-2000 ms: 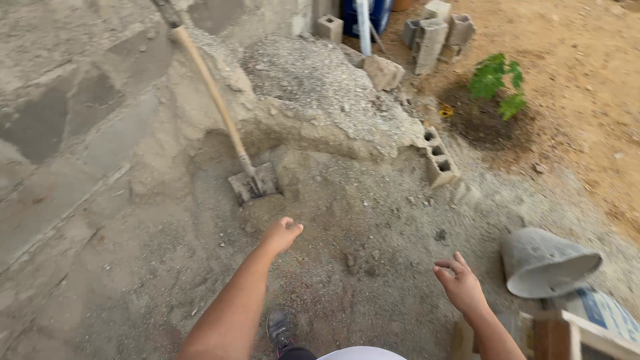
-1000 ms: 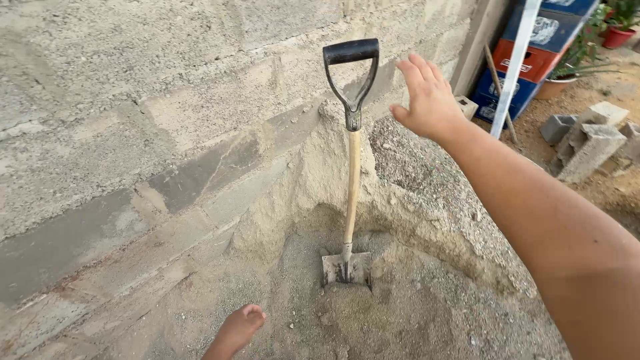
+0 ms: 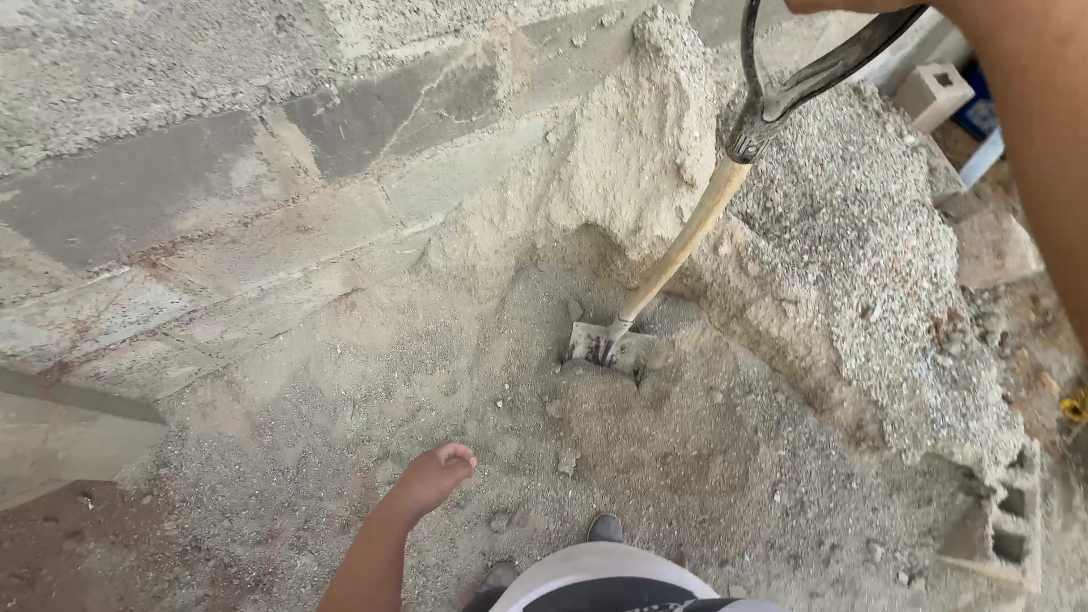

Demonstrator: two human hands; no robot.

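Note:
A shovel with a wooden shaft (image 3: 687,242) and a black D-shaped handle (image 3: 816,81) leans away from the ground. Its metal blade (image 3: 614,347) is partly sunk in grey sand and gravel. At the top edge, my right hand (image 3: 858,3) is on the handle's crossbar; most of its fingers are cut off by the frame. Low in the view, my left hand (image 3: 438,478) hangs over the sandy ground with its fingers loosely curled, holding nothing and apart from the shovel.
A block wall (image 3: 170,187) runs along the left. Behind the blade rises a pile of sand and gravel (image 3: 850,229). Hollow concrete blocks lie at the lower right (image 3: 1003,527) and upper right (image 3: 933,95). My shoes (image 3: 605,528) are at the bottom.
My right hand, raised beside the shovel's handle a second ago, is now on the crossbar. The view has tilted down toward the blade and my feet.

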